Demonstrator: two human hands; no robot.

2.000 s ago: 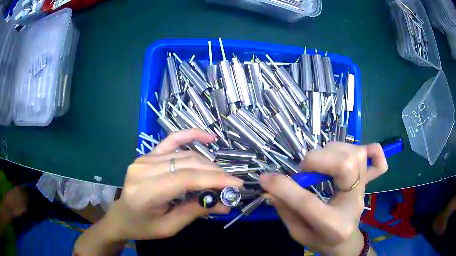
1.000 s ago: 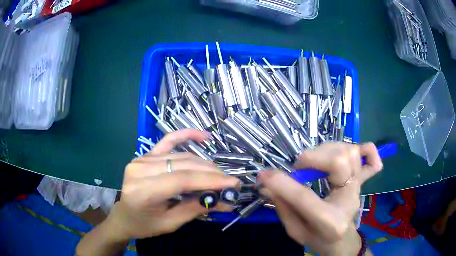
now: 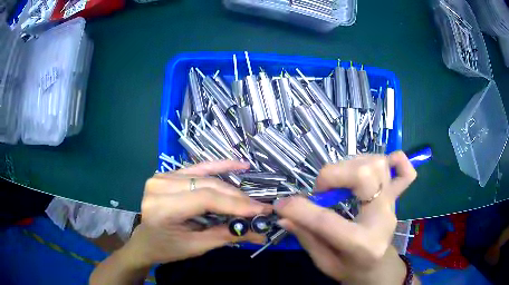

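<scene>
My left hand (image 3: 192, 214) is closed around cylindrical parts over the near edge of the blue parts bin (image 3: 168, 106). Two round black end faces (image 3: 238, 227) show side by side at its fingertips; one has a small yellow-green tip, and the barrels are mostly hidden by the fingers. My right hand (image 3: 351, 217) holds a blue-handled tool (image 3: 419, 157) that slants from upper right to lower left. Its fingertips are close beside the right end face; the tool's tip is hidden or blurred. Loose silver cylinders (image 3: 273, 145) with thin pale stems heap in the bin.
A clear packing box (image 3: 290, 19) with rows of cylinders stands behind the bin. Closed clear boxes (image 3: 53, 83) and a red tray (image 3: 92, 8) are at left. A box of slim metal parts (image 3: 460, 42) and a tilted clear container (image 3: 479, 133) are at right. A plastic bag (image 3: 89, 220) hangs lower left.
My right hand and the blue tool have moved left and slightly down, closer to the end faces. The held parts have shifted slightly right and turned. The whole view has shifted a little.
</scene>
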